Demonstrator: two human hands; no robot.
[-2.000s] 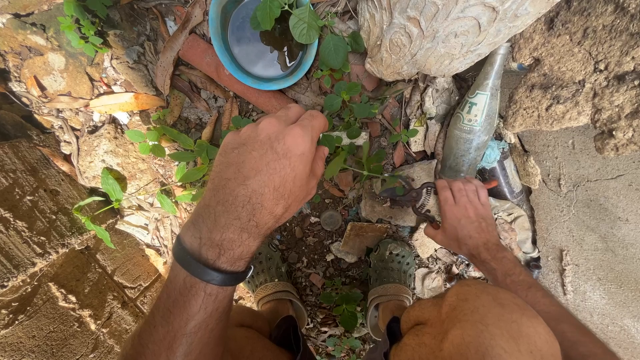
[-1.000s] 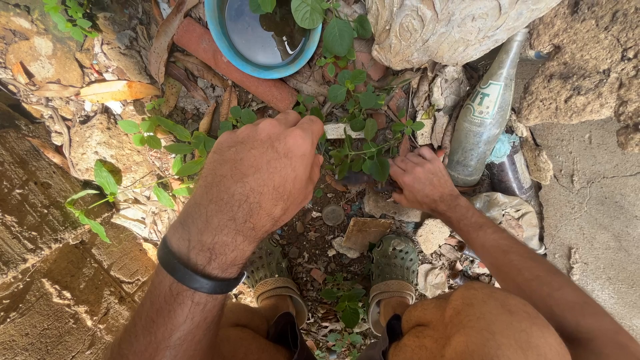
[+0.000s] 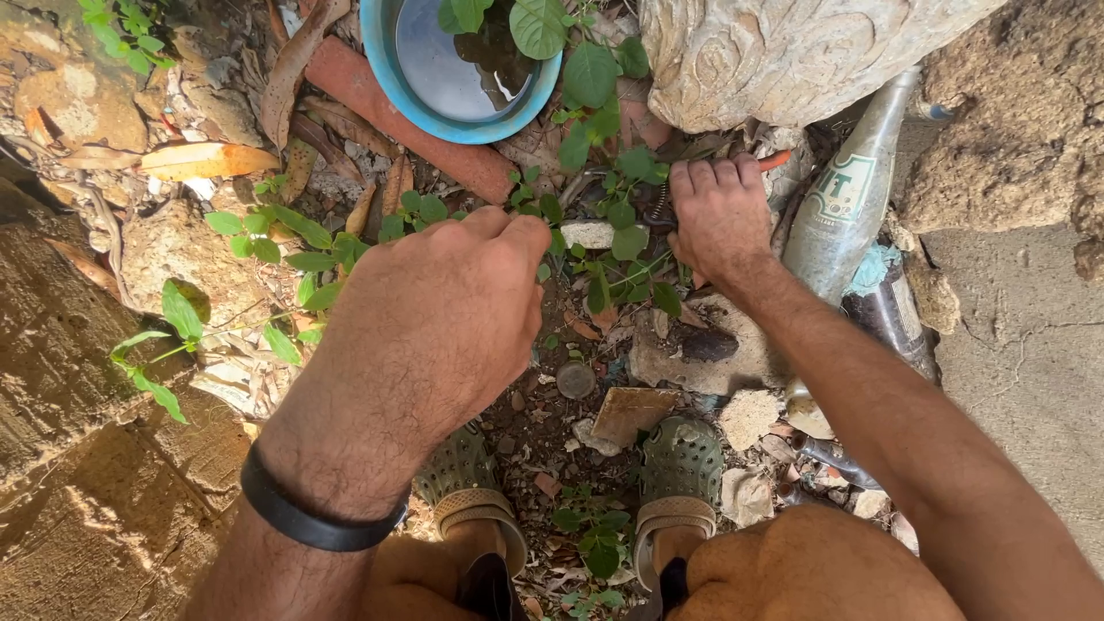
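Note:
My left hand (image 3: 431, 319), with a black band at its wrist, is curled into a fist, its thumb side at the edge of the leafy green plant (image 3: 628, 211). Its fingertips are hidden, so what they hold cannot be told. My right hand (image 3: 722, 211) is closed around pruning shears (image 3: 659, 205); their coiled spring and an orange handle end show at either side of the hand. The front of the shears lies among the leaves, partly covered. A small pale stone piece (image 3: 604, 235) lies between the two hands, under the leaves.
A blue basin of water (image 3: 461, 131) and a terracotta pipe (image 3: 405, 121) lie ahead. A carved stone (image 3: 776, 60) stands at upper right, beside a printed glass bottle (image 3: 841, 207) and a dark bottle (image 3: 888, 302). Rubble and dry leaves surround my green clogs (image 3: 681, 457).
My right hand has moved from beside the glass bottle, left to the plant and then farther forward, with the shears in it. My left hand has stayed by the plant in a fist.

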